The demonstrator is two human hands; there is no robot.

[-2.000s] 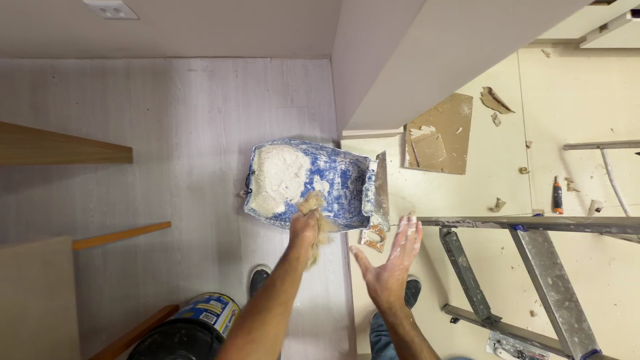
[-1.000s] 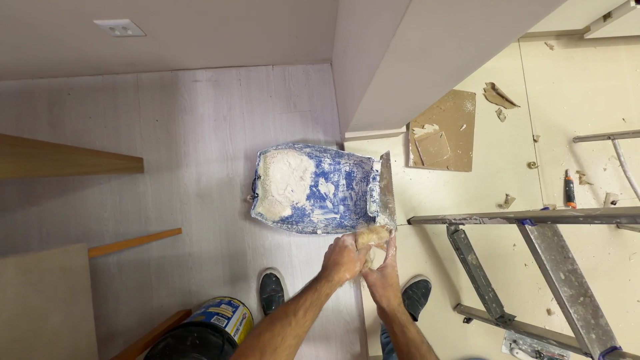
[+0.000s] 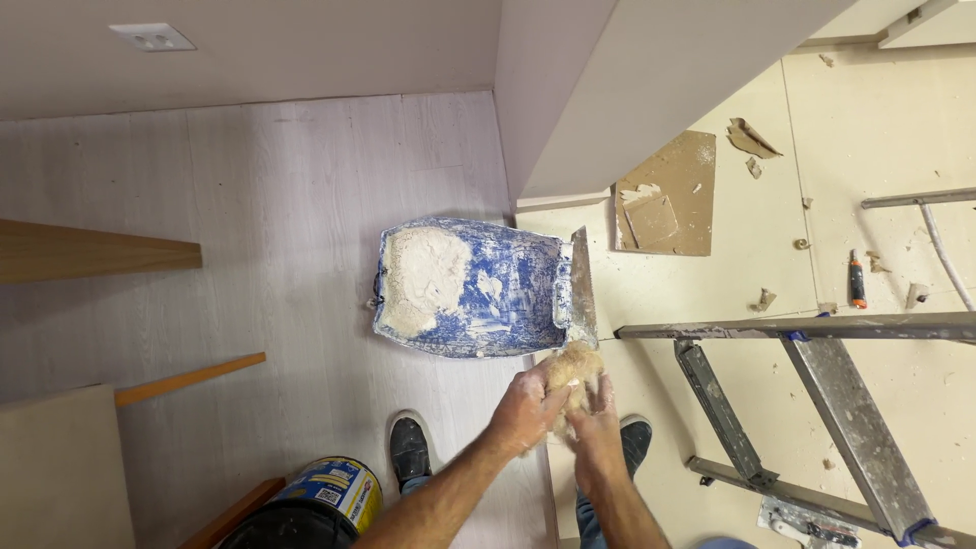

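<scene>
My left hand (image 3: 530, 408) and my right hand (image 3: 598, 427) both grip a clump of tan fibrous material (image 3: 573, 370), close below the right end of a blue trough (image 3: 518, 290). White plaster-like paste (image 3: 427, 278) fills the trough's left part, and smears of it coat the inside. Across the trough's right end lies a wide metal blade with a toothed edge (image 3: 583, 286), smeared with paste. Parts of my fingers are hidden by the fibres.
A spattered metal ladder (image 3: 846, 419) lies or stands at the right. Beyond it are an orange-and-black tool (image 3: 858, 282), a brown board (image 3: 694, 198) and scraps. A labelled bucket (image 3: 343, 488) is at lower left, a flat trowel (image 3: 808, 526) at lower right. A wall corner (image 3: 526, 114) juts in above the trough.
Two seconds ago my left hand held the fibres over the trough and my right hand was apart with spread fingers. Both hands are now together on the clump below the trough's right end.
</scene>
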